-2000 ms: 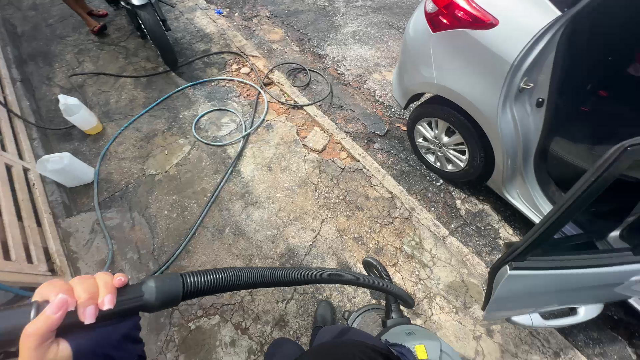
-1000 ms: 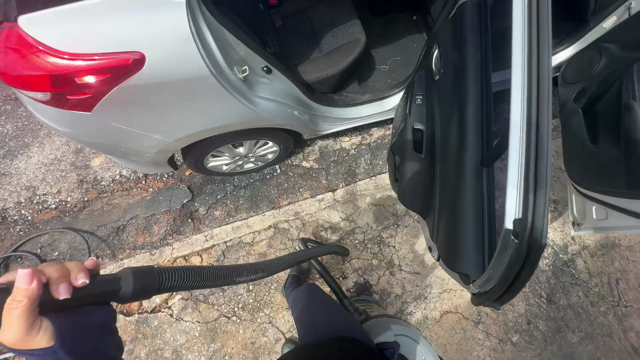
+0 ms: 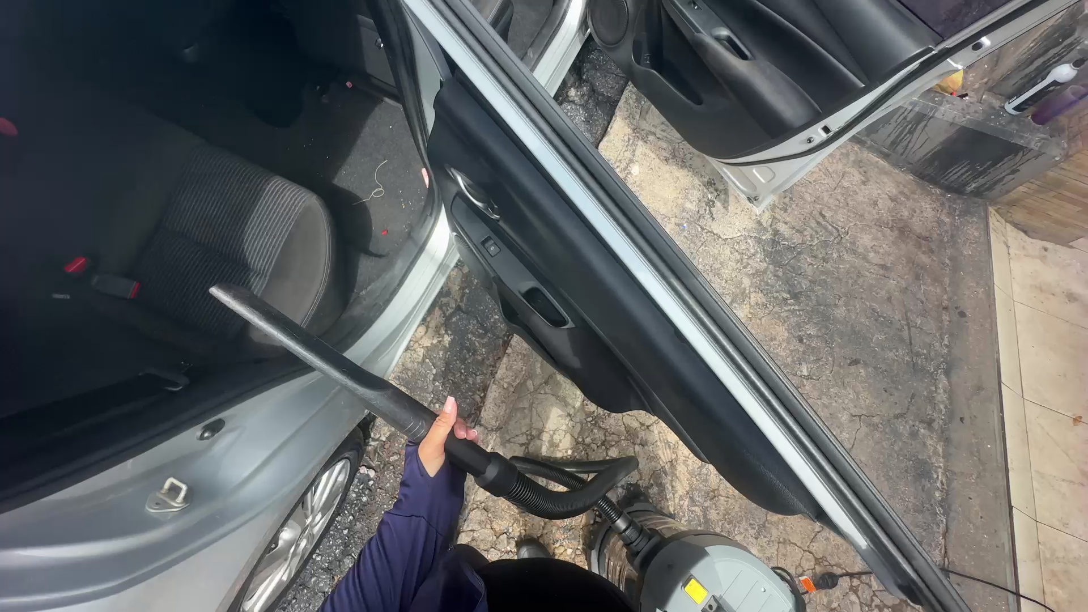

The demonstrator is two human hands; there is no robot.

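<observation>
My left hand (image 3: 444,436), in a dark blue sleeve, is closed around the black tube of a vacuum cleaner, its thumb along the upper side. The tube ends in a flat crevice nozzle (image 3: 280,327), which reaches through the open rear door of a silver car, its tip over the striped cloth rear seat (image 3: 229,212). Contact with the seat cannot be told. From the tube's other end a ribbed hose (image 3: 561,501) loops to the grey vacuum cleaner (image 3: 718,569) on the ground. My right hand is not in view.
The rear door (image 3: 612,280) stands open right of the tube, the front door (image 3: 765,85) beyond it. Small debris lies on the dark car floor (image 3: 378,187). Below are cracked concrete (image 3: 816,280) and the rear wheel (image 3: 302,527). Bottles (image 3: 1045,85) stand at the upper right.
The view has swung from the pavement and the car's rear to the open rear door. My left hand, holding the tube throughout, has brought the nozzle into the doorway.
</observation>
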